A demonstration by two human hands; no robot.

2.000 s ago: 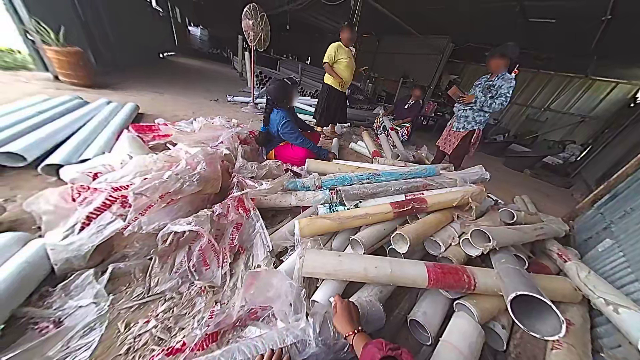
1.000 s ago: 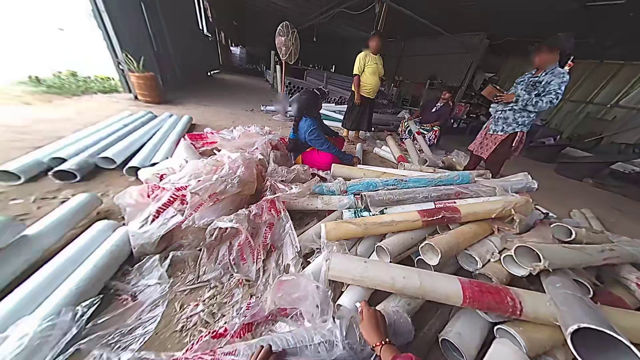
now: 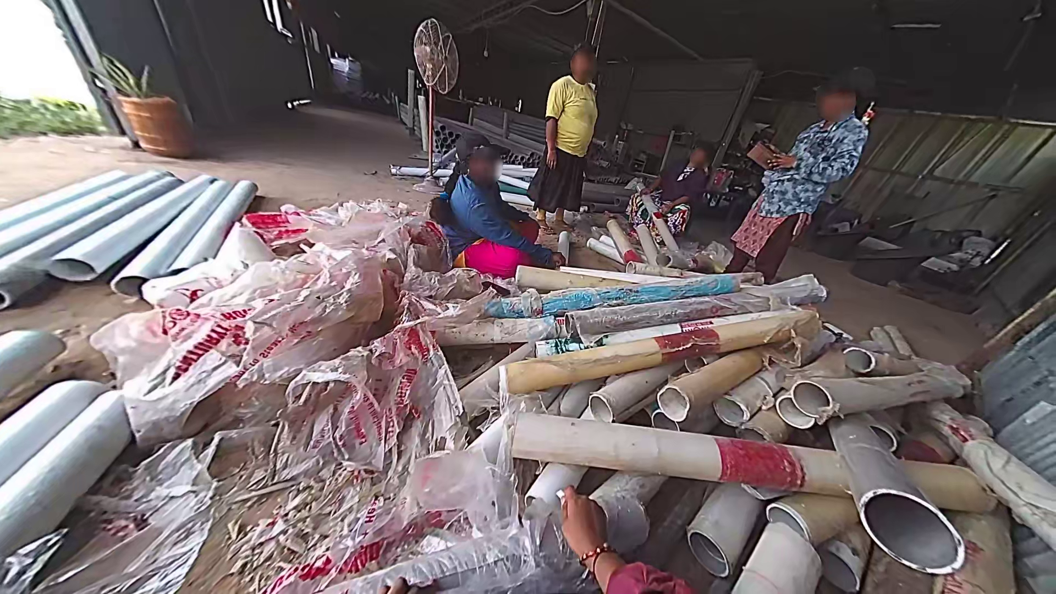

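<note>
My right hand [image 3: 584, 525], with a beaded bracelet and a dark red sleeve, is at the bottom centre. Its fingers are closed around a small white object [image 3: 563, 495] that I cannot identify. Beside it are the open end of a pale pipe [image 3: 554, 485] and clear plastic wrapping [image 3: 466, 487]. Only the fingertips of my left hand [image 3: 399, 586] show at the bottom edge, by a plastic-wrapped length [image 3: 462, 559]; its grip is hidden. A long cream pipe with a red band [image 3: 619, 441] lies across the pile beyond my right hand.
Crumpled, red-printed plastic film [image 3: 247, 330] is heaped at left centre. Grey pipes [image 3: 144, 231] lie on the ground farther left. More pipes [image 3: 730, 528] are piled at right. A person in blue [image 3: 487, 214] sits beyond the heap; several others and a fan [image 3: 436, 58] are behind.
The person in blue has raised and turned their head. My right hand has stayed near the same pale pipe end. The view swung left, then partly back.
</note>
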